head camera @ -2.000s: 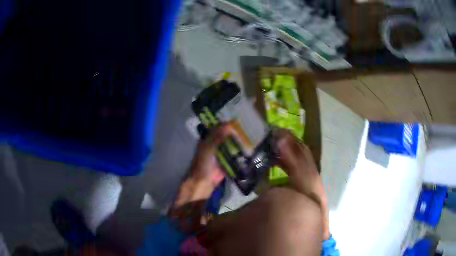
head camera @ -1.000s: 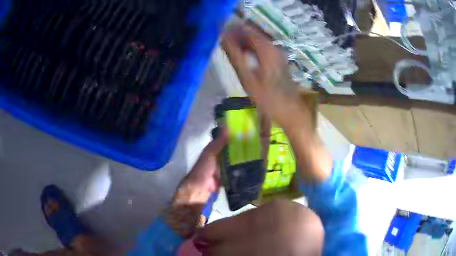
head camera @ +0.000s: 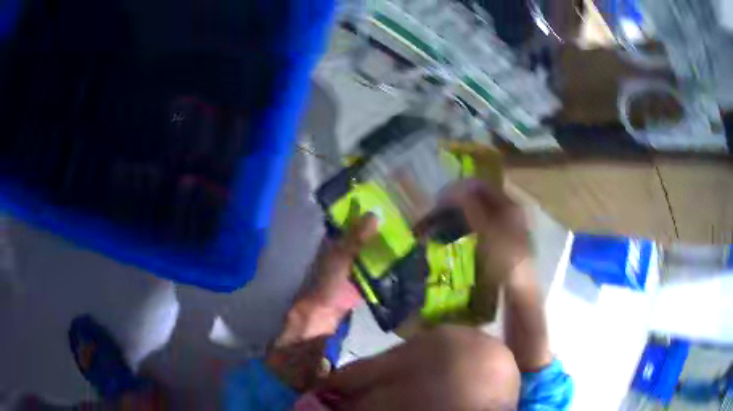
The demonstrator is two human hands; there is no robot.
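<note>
My left hand (head camera: 325,277) holds a black smartphone (head camera: 394,293) whose open back shows a lime-green phone battery (head camera: 374,229); there appears to be more than one phone in the stack. My right hand (head camera: 502,229) grips the end of another smartphone (head camera: 410,172), blurred, with a silver-grey back and no green battery showing. It is tilted just above and beside the left hand's phone. Behind them on the floor is the battery carton (head camera: 487,281), holding lime-green packs. The hands and phones hide part of it.
A large blue plastic tote (head camera: 241,241) with dark contents is at upper left. A rack connector strip with white charging cables (head camera: 474,80) runs across the top. Large brown cartons (head camera: 595,193) and a blue bin (head camera: 611,258) are at right.
My right hand has come down from the cables at the top and now holds a grey-backed phone. The phones in my left hand have tilted. The view has shifted slightly.
</note>
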